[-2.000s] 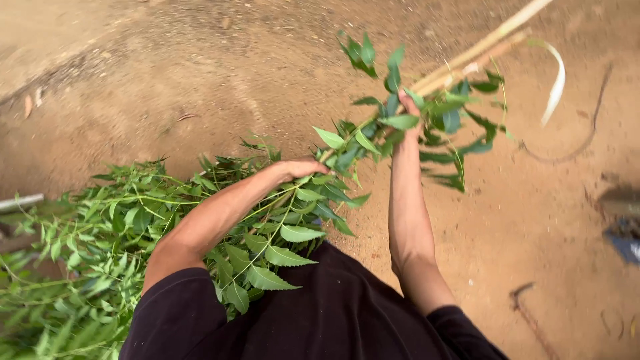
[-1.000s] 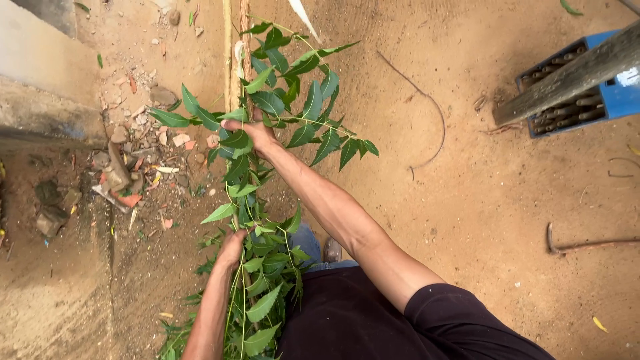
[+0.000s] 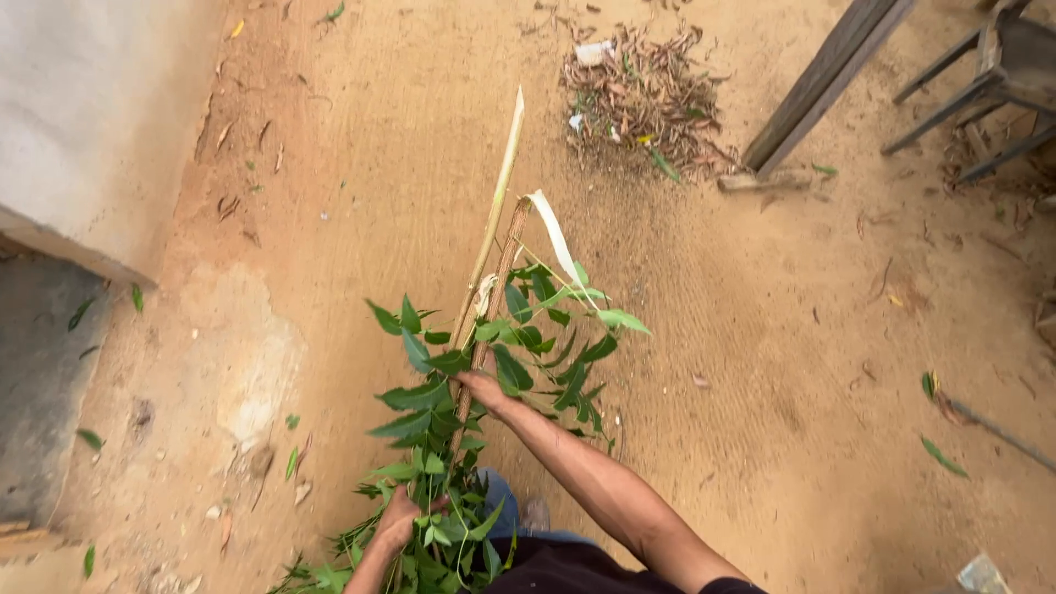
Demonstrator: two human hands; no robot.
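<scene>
A bundle of leafy green branches runs up from the bottom edge, left of my body. Its bare cut stems point away from me, one pale and peeled, one brown with a strip of white inner bark curling off. My right hand is closed around the stems where the leaves begin. Lower down, near my body, my left hand grips the leafy part, its fingers partly hidden by leaves. The lower end of the bundle goes out of view at the bottom.
A pile of dry leaves lies ahead on the sandy ground. Right of it a wooden post stands on a short wooden piece, with a dark chair or stool beyond. A pale wall is at upper left. A thin stick lies at right.
The view has swung a lot, with the rubble and blue crate gone from sight and a leaf pile now ahead. Both hands still hold the branches.
</scene>
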